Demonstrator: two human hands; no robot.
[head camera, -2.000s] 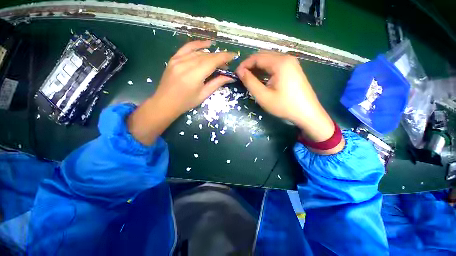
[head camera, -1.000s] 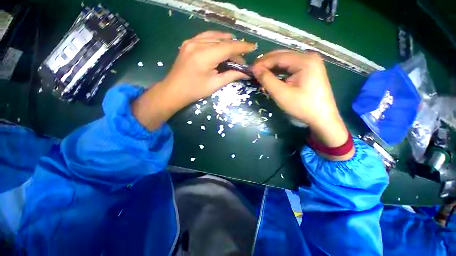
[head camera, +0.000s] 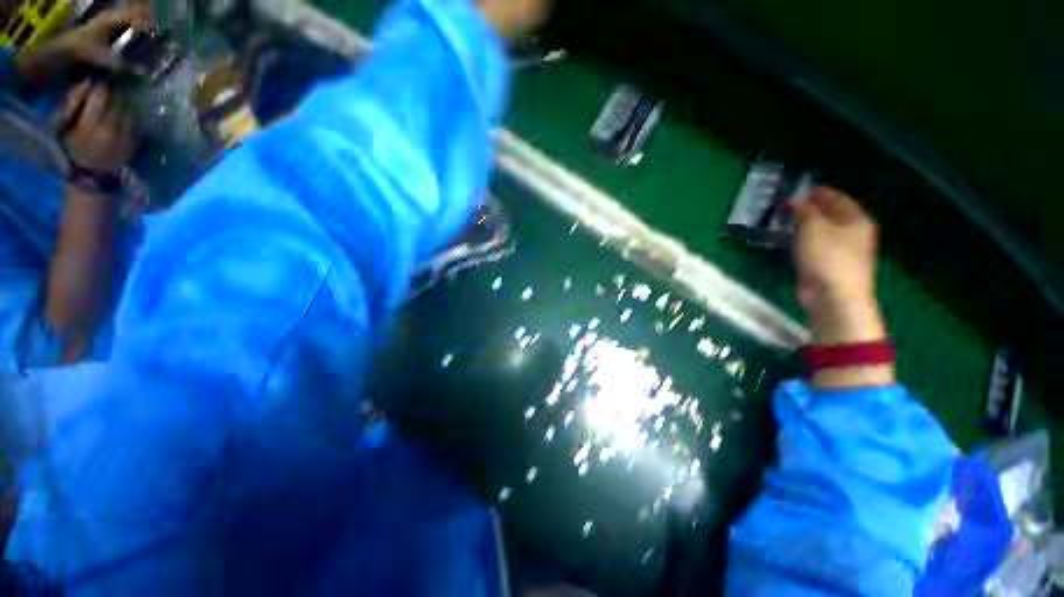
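My right hand (head camera: 834, 251), with a red wristband, reaches over the green belt. Its curled fingers are at the right end of a phone assembly (head camera: 756, 208) and appear to grip it. My left hand (head camera: 513, 14) is mostly cut off by the top edge; its fingers are out of the picture. A dark, blurred item (head camera: 539, 55) lies just below it. Phone assemblies (head camera: 473, 243) on the bench are partly hidden behind my left sleeve. White scraps (head camera: 618, 397) lie scattered on the dark green bench.
A worn whitish rail (head camera: 653, 251) divides bench and belt. Other phones (head camera: 627, 123) lie on the belt, one at far right (head camera: 1001, 391). The blue bin (head camera: 971, 525) and clear bags (head camera: 1024, 472) are at lower right. Another person's hands (head camera: 99, 123) hold a phone at upper left.
My hands have parted from the phone they held together above the scraps. My left arm has stretched up and forward; my right hand has moved out over the belt. The view has turned.
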